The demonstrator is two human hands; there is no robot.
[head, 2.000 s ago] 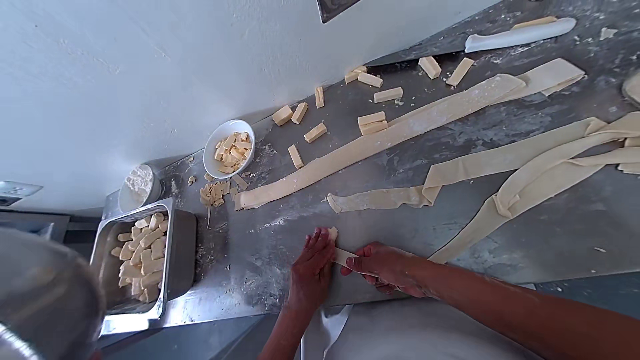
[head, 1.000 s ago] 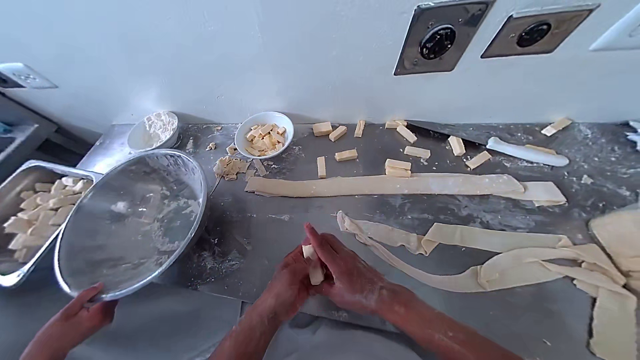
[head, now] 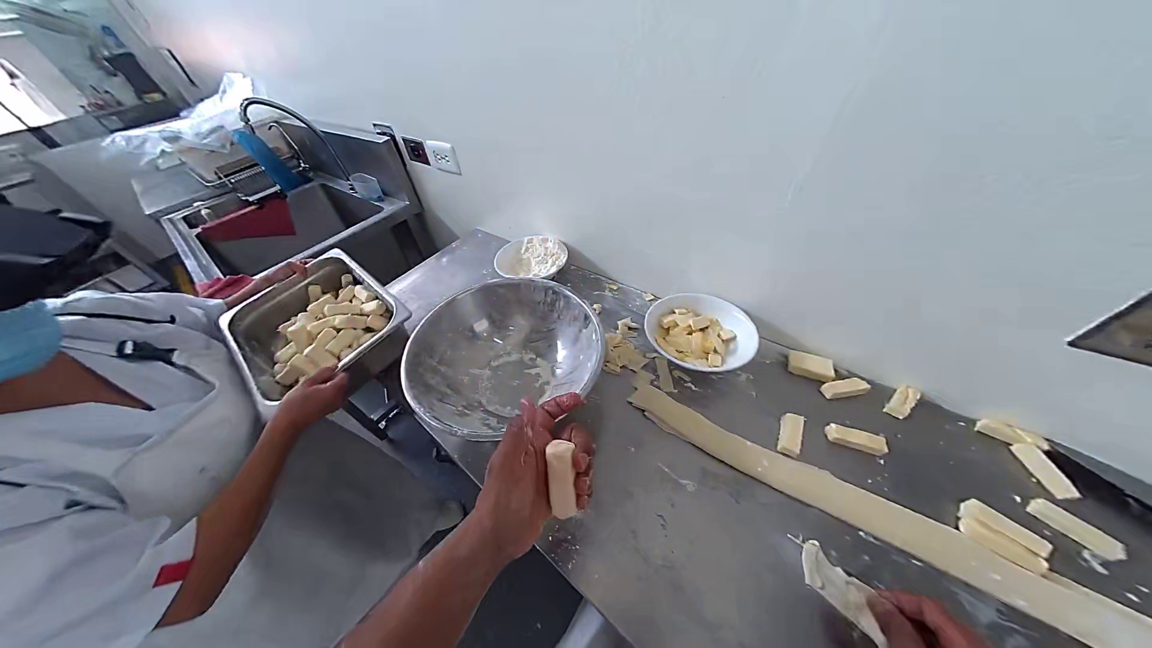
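Observation:
On the palm of my left hand [head: 540,477] lies a dough-wrapped stick [head: 562,479], fingers partly curled beside it. My right hand [head: 918,621], cut off by the bottom edge, pinches the end of a thin dough strip [head: 841,585]. A long flat dough strip [head: 810,486] runs across the metal table, with several pale cheese-like sticks [head: 857,439] behind and upon it. A large metal bowl [head: 504,360], floury inside, stands just beyond my left hand. Left of it, a co-worker's hands [head: 315,396] hold a steel pan [head: 247,337] of wrapped sticks [head: 328,333].
A white bowl of cheese-like pieces [head: 702,331] and a bowl of white powder [head: 531,257] stand near the wall. Dough scraps [head: 621,351] lie between the bowls. The co-worker [head: 135,432] stands close at the left, before a sink [head: 306,211]. A wall plate [head: 1116,333] is at the right.
My hands, together one second ago, are apart, the left with the stick and the right on a dough strip. The metal bowl now stands on the table, and the co-worker holds the pan. The view has swung left.

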